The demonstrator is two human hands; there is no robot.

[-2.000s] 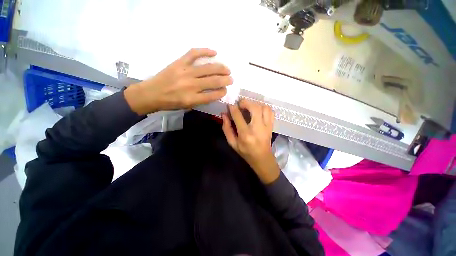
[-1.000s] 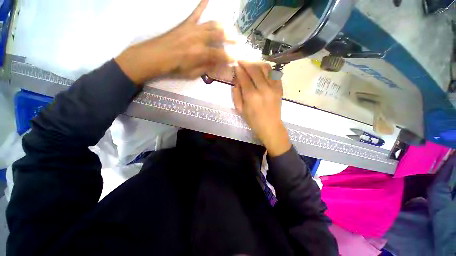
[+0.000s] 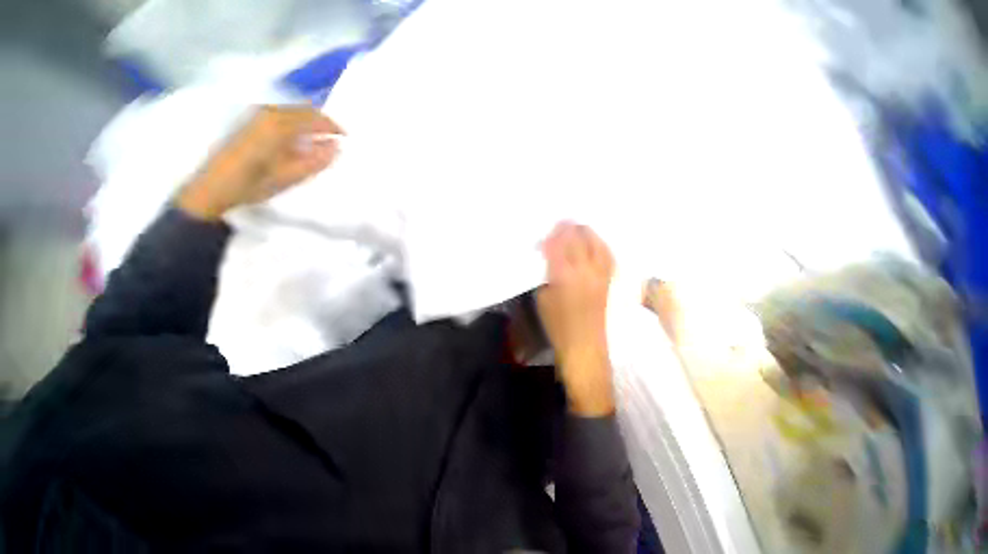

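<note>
A large overexposed white fabric [image 3: 628, 130] fills the upper middle of the view and hangs over the table's front edge towards the lap. My left hand [image 3: 271, 157] is at the upper left beside the fabric, its fingertips pinched on something small and white that I cannot make out. My right hand [image 3: 577, 265] is at the fabric's lower edge near the table edge, fingers bent on the cloth; blur hides the exact hold. The sewing machine [image 3: 856, 400] is at the lower right, badly blurred, with its lit needle area beside the fabric.
More white cloth [image 3: 293, 287] lies below my left hand, left of the lap. The table's front edge strip [image 3: 672, 465] runs down the lower right. Blue material [image 3: 940, 189] shows at the right, and a blue patch [image 3: 323, 71] at the upper left.
The view has swung left, so the machine now sits lower right. My hands, together at the needle area a second ago, are now wide apart, the left far out to the left.
</note>
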